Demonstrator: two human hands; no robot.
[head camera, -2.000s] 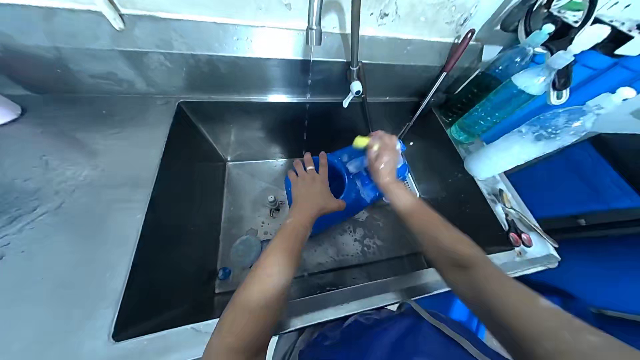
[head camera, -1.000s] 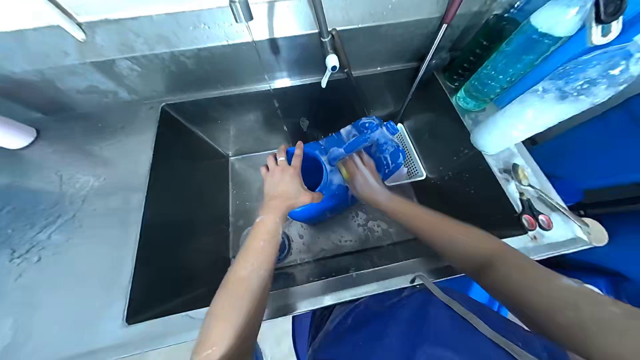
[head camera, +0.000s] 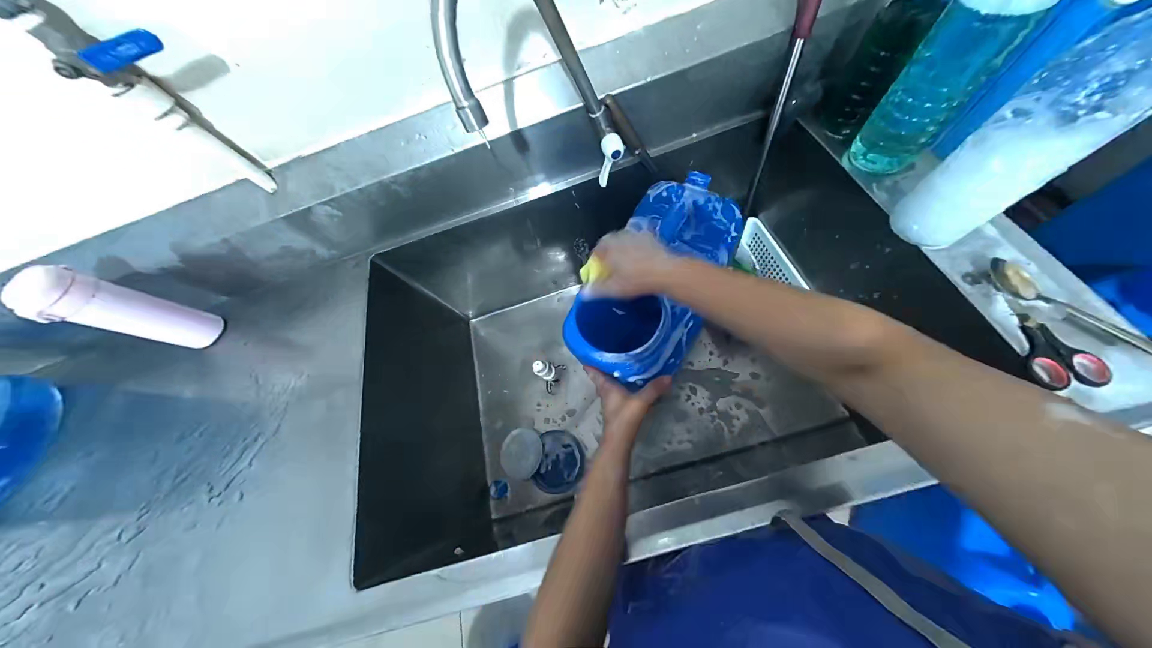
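Note:
A blue plastic water container (head camera: 688, 216), streaked with suds, is tilted in the stainless steel sink (head camera: 396, 405), its wide round opening facing me. My left hand (head camera: 623, 396) grips it from below, at the near rim. In my right hand (head camera: 634, 263) is a yellow sponge (head camera: 593, 269), held at the far left side of the rim; the hand is slightly blurred. Behind the container stands a white perforated basket (head camera: 774, 254), partly hidden by my right forearm. A blue round lid (head camera: 559, 461) and a grey disc (head camera: 522, 454) lie on the sink floor.
Above the sink are a faucet spout (head camera: 471, 115) and a small white-handled tap (head camera: 611, 153). A pink bottle (head camera: 135, 310) lies on the left counter. Spray bottles (head camera: 909, 108), a spoon (head camera: 1017, 279) and scissors (head camera: 1062, 364) occupy the right ledge. A long red-handled rod (head camera: 783, 99) leans in the back corner.
My left hand has moved from the container's left side to beneath its rim. The opening now faces me more. My right hand has shifted with the sponge from the container's side to the rim. The view has turned left.

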